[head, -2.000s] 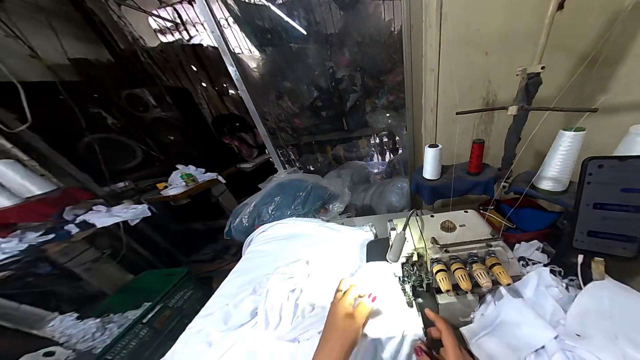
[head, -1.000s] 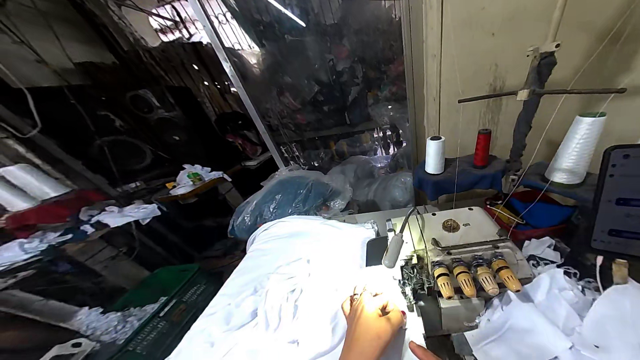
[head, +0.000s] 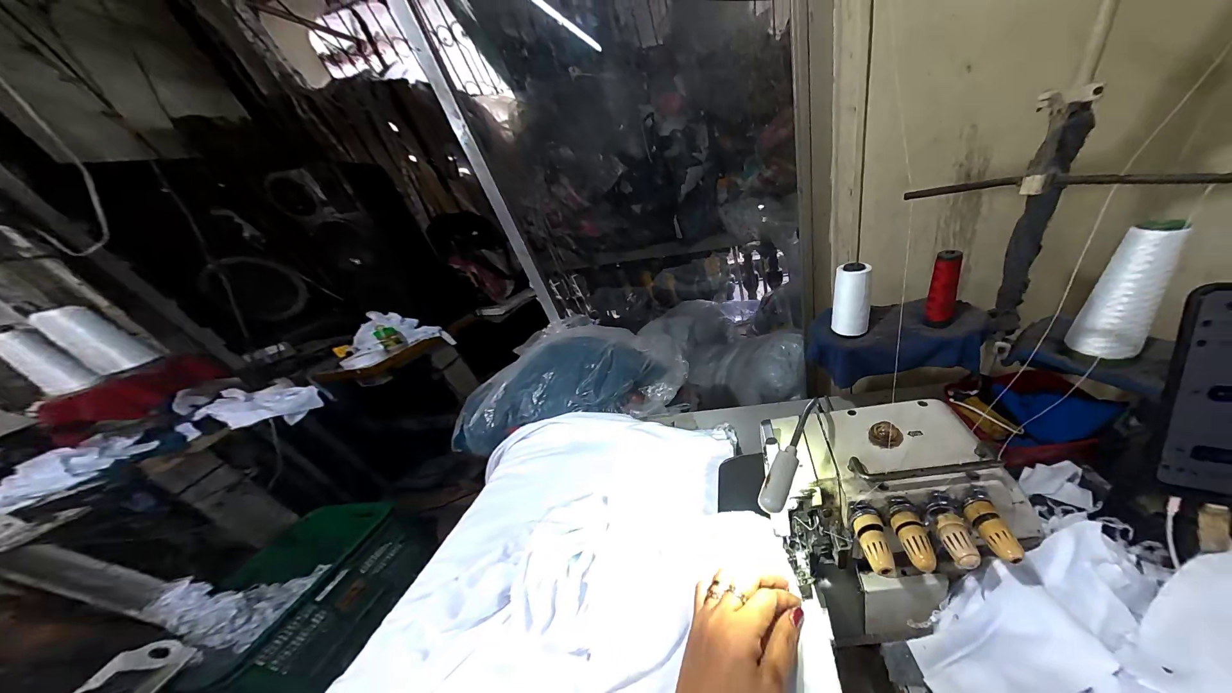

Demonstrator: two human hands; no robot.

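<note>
My left hand (head: 741,630) rests palm down on white fabric (head: 616,539), fingers bent, beside the needle area of an overlock sewing machine (head: 905,433). Whether the fingers pinch the cloth cannot be told. The fabric spreads left and back from the machine. A small lamp (head: 780,476) lights the needle area. Several tan tension knobs (head: 934,534) line the machine's front. Behind it stand a white thread spool (head: 851,300), a red thread spool (head: 943,287) and a large white thread cone (head: 1128,289). My right hand is out of view.
White cloth pieces (head: 1049,606) lie at right, below a dark phone-like device (head: 1198,395). A green crate (head: 327,606) with white scraps stands at lower left. Plastic-wrapped bundles (head: 577,380) sit behind the fabric. Another work surface (head: 212,443) with white cloth is at left.
My left hand has moved toward the near edge of the machine bed. My right hand, at the machine's front two seconds ago, has gone out of view.
</note>
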